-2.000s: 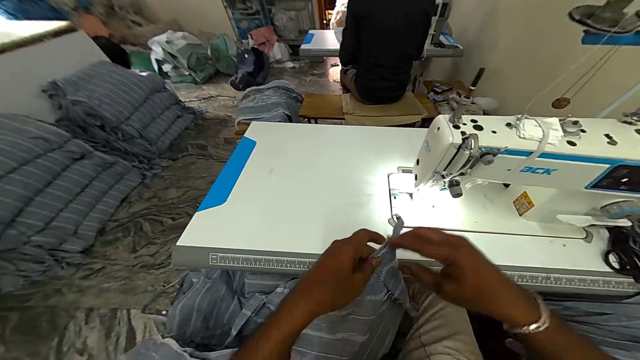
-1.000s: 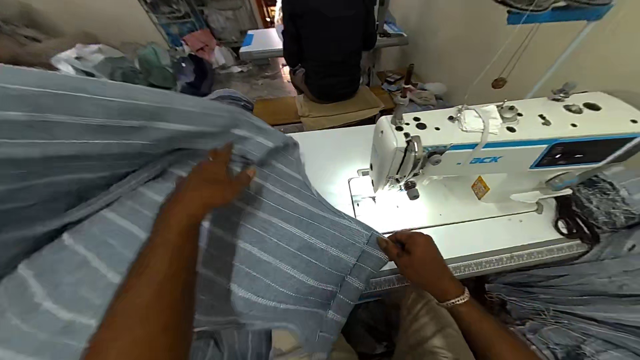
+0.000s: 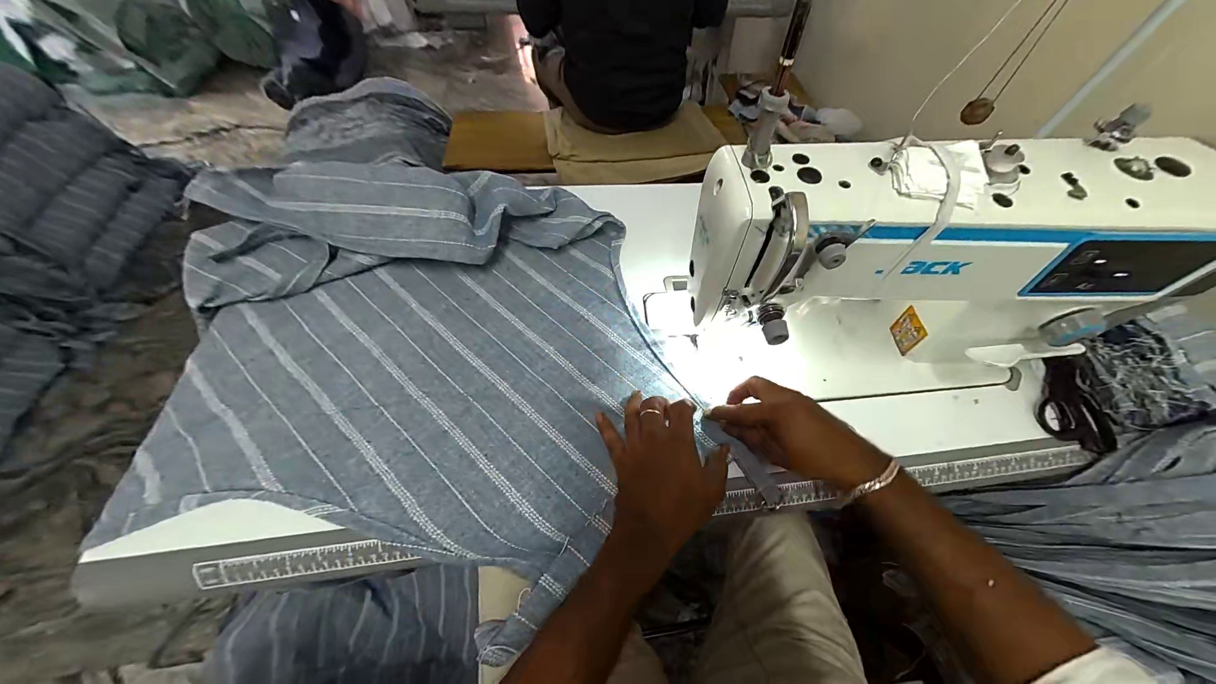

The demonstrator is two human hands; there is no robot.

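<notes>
A blue-grey striped garment (image 3: 427,380) lies spread over the white sewing table (image 3: 228,527), partly bunched at the far side. My left hand (image 3: 660,465) rests on the fabric near its right edge, fingers spread and pressing down. My right hand (image 3: 784,427) pinches that edge, where a narrow fabric strip (image 3: 755,470) hangs toward the table's front. Just beyond both hands stands a white Jack sewing machine (image 3: 950,256), its needle area (image 3: 731,332) brightly lit. The needle itself is lost in the glare.
A ruler strip (image 3: 304,562) runs along the table's front edge. Folded striped fabric (image 3: 57,218) is piled at the left, and more cloth (image 3: 1092,532) lies at the right. Black cord (image 3: 1073,408) sits beside the machine. A person in black (image 3: 622,57) sits on a bench (image 3: 499,141) ahead.
The garment, held up and spread in the air a second ago, now lies on the table. My left hand has come down beside my right hand near the needle area.
</notes>
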